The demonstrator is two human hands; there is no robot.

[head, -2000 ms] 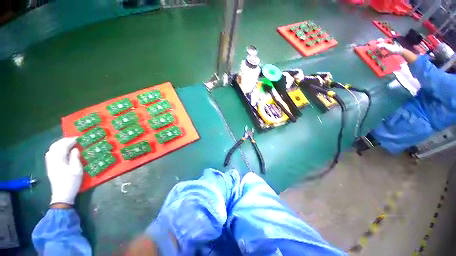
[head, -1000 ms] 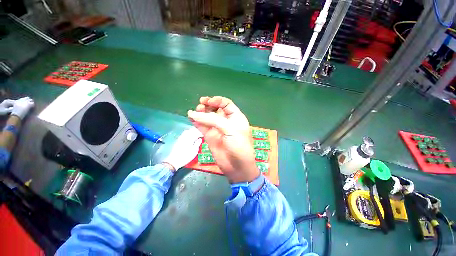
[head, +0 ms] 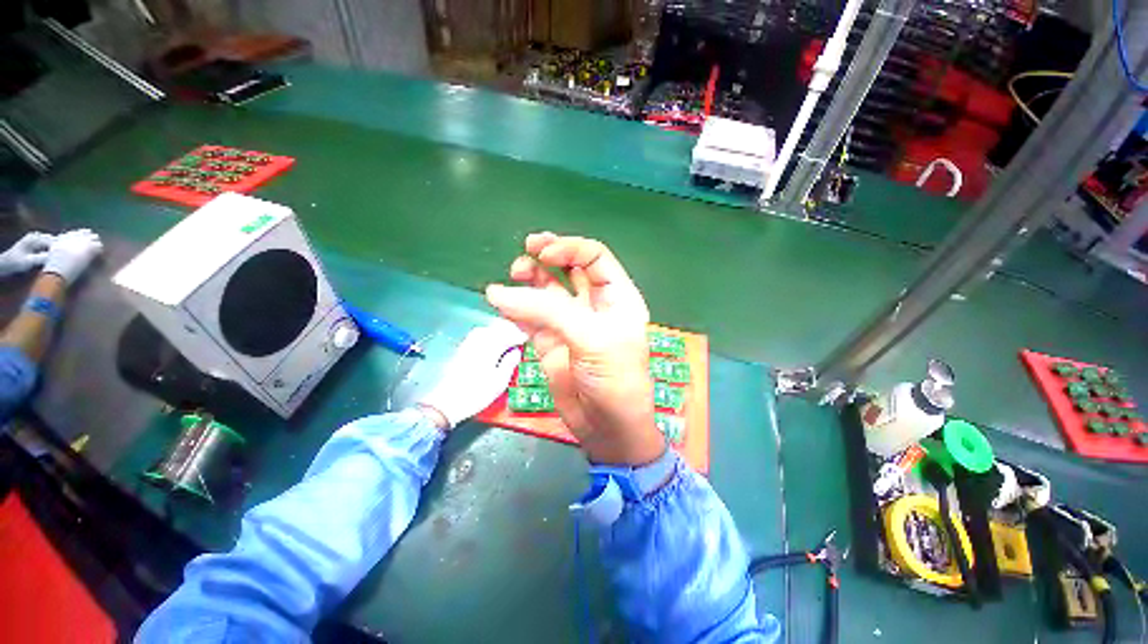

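The orange-red board tray (head: 696,434) lies on the green mat in the centre, with rows of small green circuit boards (head: 669,400) on it. My left hand (head: 478,371), in a white glove, rests at the tray's left side; its fingertips are partly hidden, so its hold cannot be told. My bare right hand (head: 585,333) is raised in front of the tray and hides part of it. Its thumb and fingers are curled near each other, and I cannot tell whether something thin is between them.
A grey-white box with a round black front (head: 270,306) stands left, beside a blue tool (head: 384,332) and a solder reel (head: 198,455). Side cutters (head: 827,555) and a tool tray with yellow tape (head: 929,541) lie right. Another person's gloved hand (head: 72,254) is far left. A metal post (head: 932,271) rises at right.
Since two seconds ago the view has swung left and my right hand has come up over the tray. In the last second both hands have barely moved; the view has shifted slightly.
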